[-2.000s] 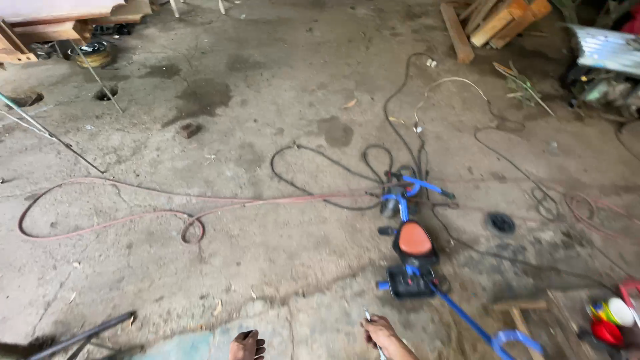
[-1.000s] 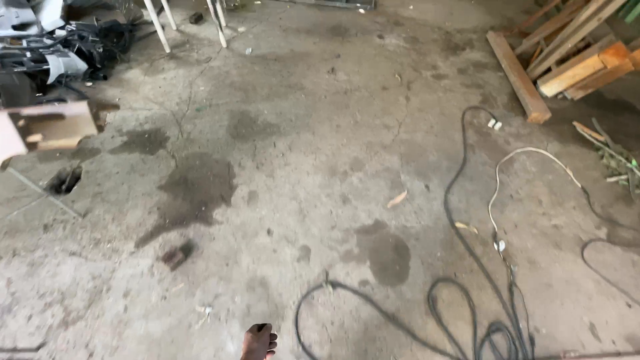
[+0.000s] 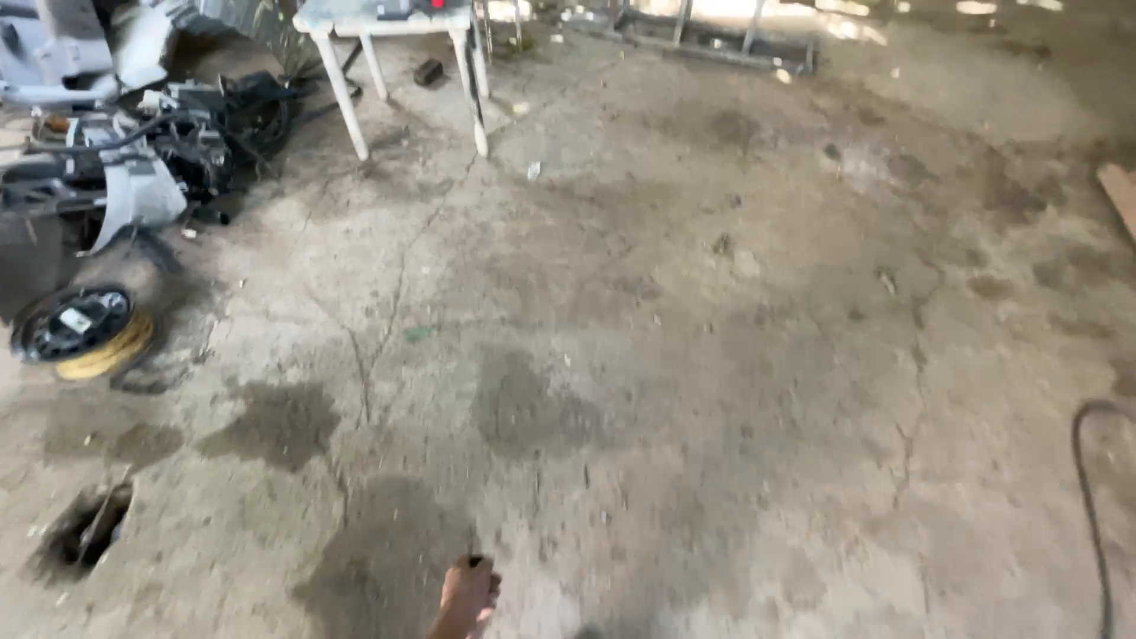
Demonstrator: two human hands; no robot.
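My left hand [image 3: 470, 587] is at the bottom, a little left of the middle, over the stained concrete floor [image 3: 657, 390]. Its fingers are curled, and a small dark spot shows at the top of the fist; whether the hand holds something there is too blurred to tell. My right hand is out of the frame. A white plastic table [image 3: 390, 27] stands at the top left with a dark item and a red spot on it. Left of it lie dark and grey motorcycle parts [image 3: 142, 169]. Below these is a black reel or wheel with yellow cord [image 3: 106, 348].
A hole in the floor [image 3: 89, 532] is at the lower left. Along the top lies a metal frame [image 3: 710, 40]. A dark hose or cable [image 3: 1090, 506] runs down the right edge, below a wooden board [image 3: 1120, 197]. A dark block [image 3: 428, 73] lies under the table.
The view has moved ahead and to the left across the floor. My right hand, seen holding a thin item two seconds ago, has left the view. The blue-framed equipment is out of sight.
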